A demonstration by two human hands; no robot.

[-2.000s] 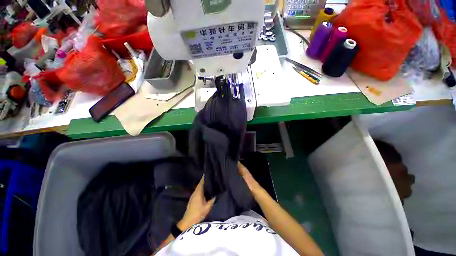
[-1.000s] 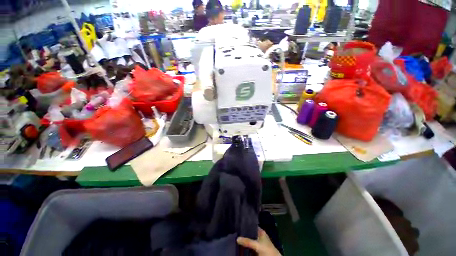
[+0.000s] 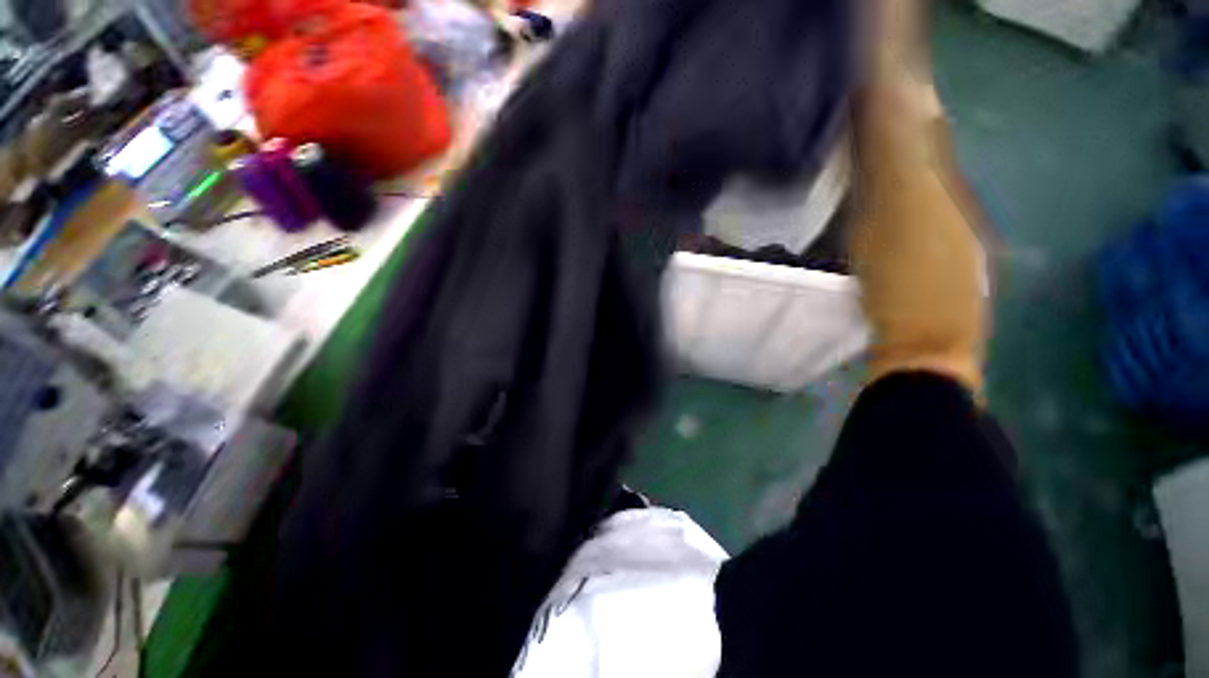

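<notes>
The dark garment (image 3: 530, 265) hangs in a long blurred length from the top middle down to the lower left, over the table edge. My right forearm (image 3: 921, 252) reaches up to the top edge beside the garment's upper part. My right hand (image 3: 891, 33) is blurred and cut off there, so its grip does not show. My left hand is not in view. The sewing machine's needle area (image 3: 139, 490) is blurred at the lower left, to the left of the garment.
A pale bin (image 3: 762, 325) with dark contents stands beyond the garment on the green floor (image 3: 1047, 172). Purple and dark thread cones (image 3: 275, 183), thin tools (image 3: 318, 256) and a red bag (image 3: 351, 93) lie on the table. Blue cloth (image 3: 1167, 305) is at the right.
The view has swung to the right, so the machine now lies at the lower left. The garment has moved away from the needle and been raised. My right arm is stretched out and up.
</notes>
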